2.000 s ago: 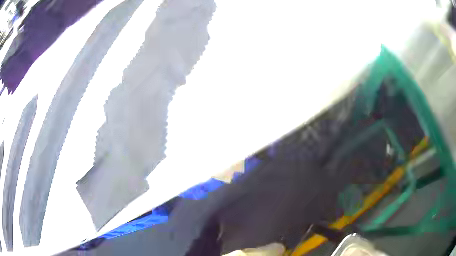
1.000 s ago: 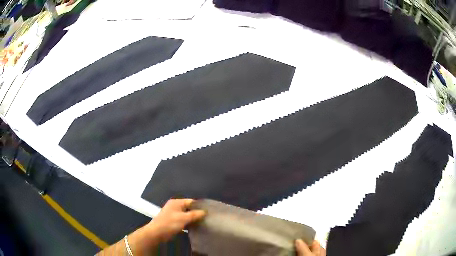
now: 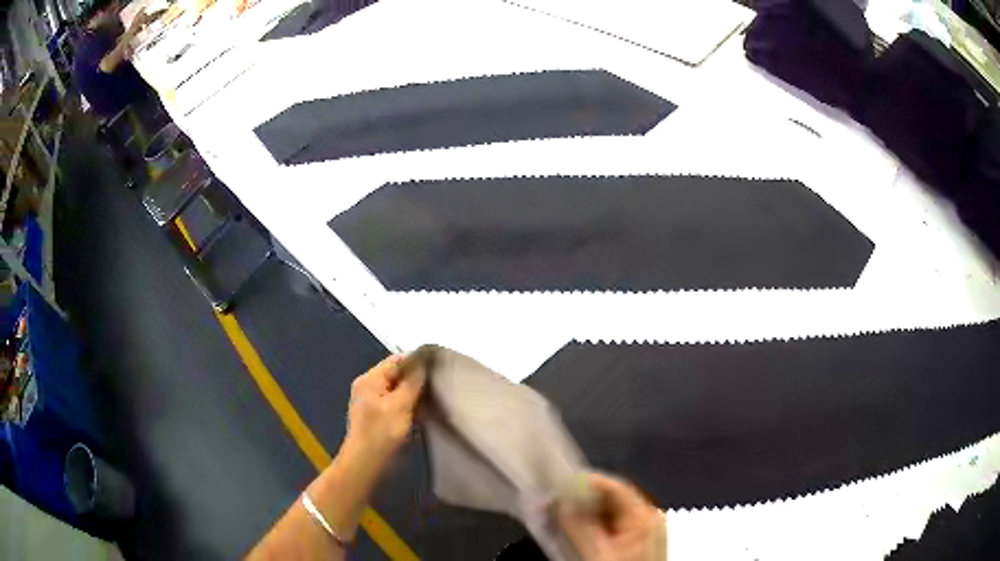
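A taupe-grey cloth [image 3: 483,422] hangs between my two bare hands at the table's near edge, partly folded and sagging. My left hand [image 3: 384,405] grips its upper left corner and wears a thin pale bracelet. My right hand [image 3: 612,521], slightly blurred, grips its lower right part. The cloth overlaps the left end of the nearest black band [image 3: 768,416]. Two more fanned black bands, a middle one [image 3: 614,233] and a farther one [image 3: 472,113], lie flat with saw-tooth edges.
The white table [image 3: 461,318] bears black bundles [image 3: 888,99] at the far right and a pale board [image 3: 636,27] at the back. Another jagged black piece [image 3: 959,531] shows bottom right. Left are an aisle with a yellow line [image 3: 263,378], a stool [image 3: 208,247], blue bins and a seated person [image 3: 104,66].
The view has swung left, showing more aisle. My hands have lifted the cloth from a flat, stretched sheet into a sagging, twisted one, and more of my right hand shows.
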